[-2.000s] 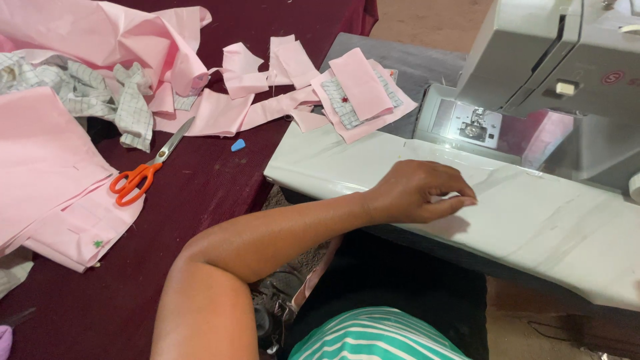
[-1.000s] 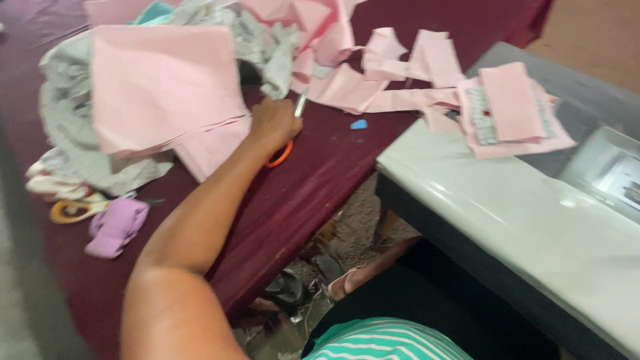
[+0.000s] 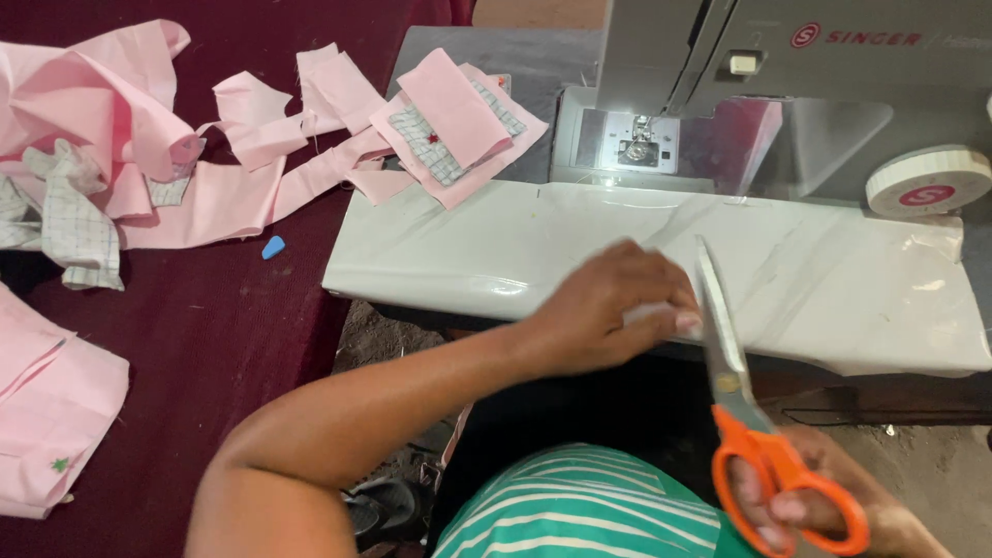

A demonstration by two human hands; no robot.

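Observation:
My right hand (image 3: 798,496) grips the orange handles of a pair of scissors (image 3: 728,364), whose blades look closed and point up toward the white tabletop. My left hand (image 3: 620,310) is blurred beside the blade tips, over the table's front edge, with its fingers curled; whether something small is pinched in them cannot be told. Beyond stands a Singer sewing machine (image 3: 775,93), its lamp lit over the needle plate (image 3: 639,143). Left of it lies a stack of pink and checked fabric pieces (image 3: 457,124).
A maroon cloth (image 3: 194,333) covers the table at left. On it lie pink fabric strips (image 3: 225,201), crumpled pink fabric (image 3: 85,101), checked fabric (image 3: 81,225), folded pink fabric (image 3: 62,418) and a small blue piece (image 3: 273,247). The white tabletop's front edge (image 3: 775,356) runs below the machine.
The scissors lay on the maroon cloth two seconds ago, and my left hand reached to them one second ago. Now my right hand holds them and my left hand is back by the white tabletop.

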